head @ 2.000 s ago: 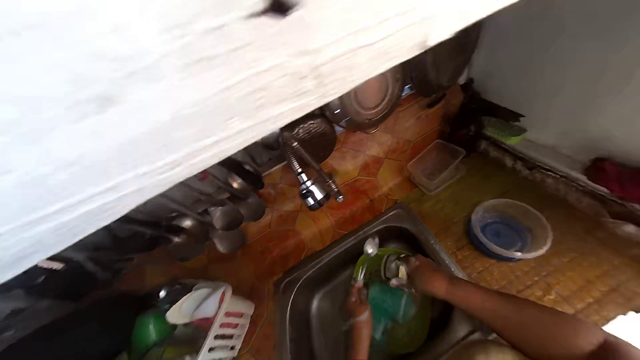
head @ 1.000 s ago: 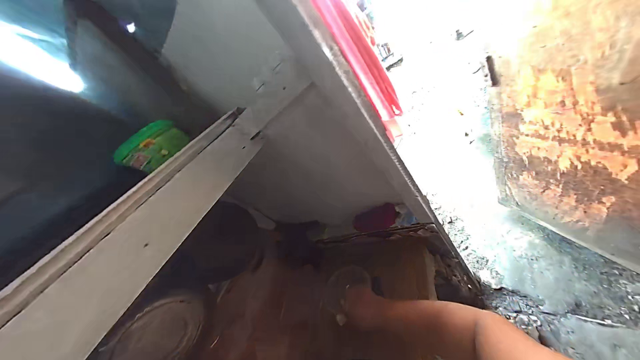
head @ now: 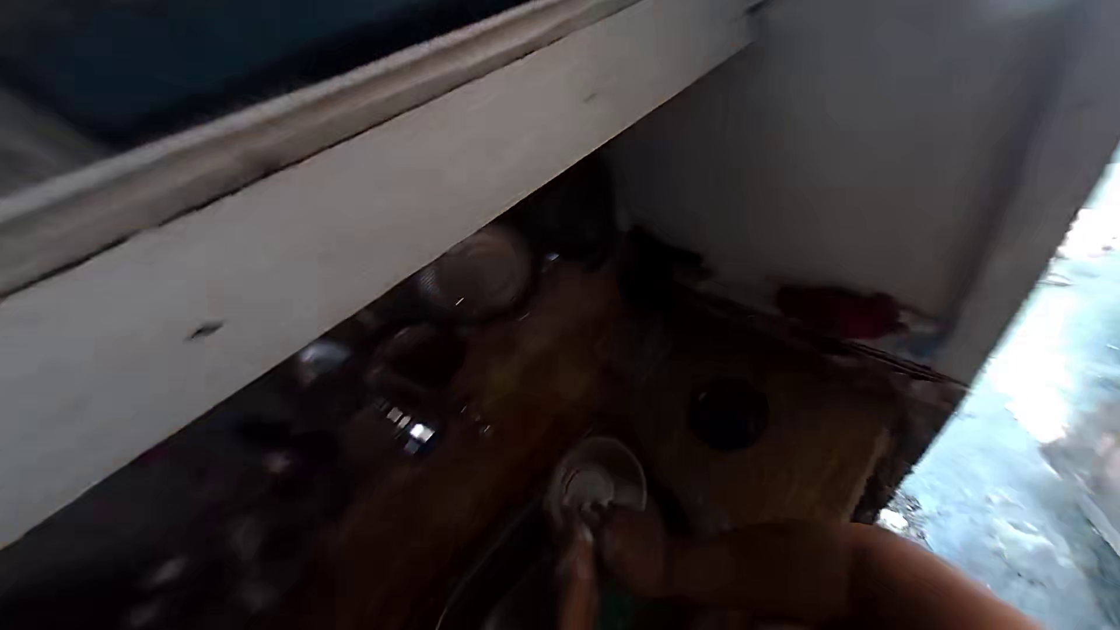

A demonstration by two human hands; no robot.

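Note:
A round, pale, see-through container (head: 604, 477) is at the lower middle, over the edge of the dark sink (head: 490, 569). My right hand (head: 634, 547) grips its near side, with the forearm coming in from the lower right. The fingers of my left hand (head: 579, 569) touch or lie close against the container from below; whether they grip it is too dark to tell. Something green is faintly visible beneath the hands. The shiny tip of the faucet (head: 416, 436) hangs to the left of the container.
A pale beam (head: 350, 245) crosses the upper left, above the sink. Dark round pans (head: 481, 267) hang behind the faucet. A dark round object (head: 728, 413) sits on the counter (head: 787, 472) at the right. A red cloth-like item (head: 836, 311) lies along the wall's foot.
The view has swung widely. Two seconds ago both hands were over green things in the sink; now they are at a see-through container. The clear box and blue-bottomed tub seen then are not discernible now.

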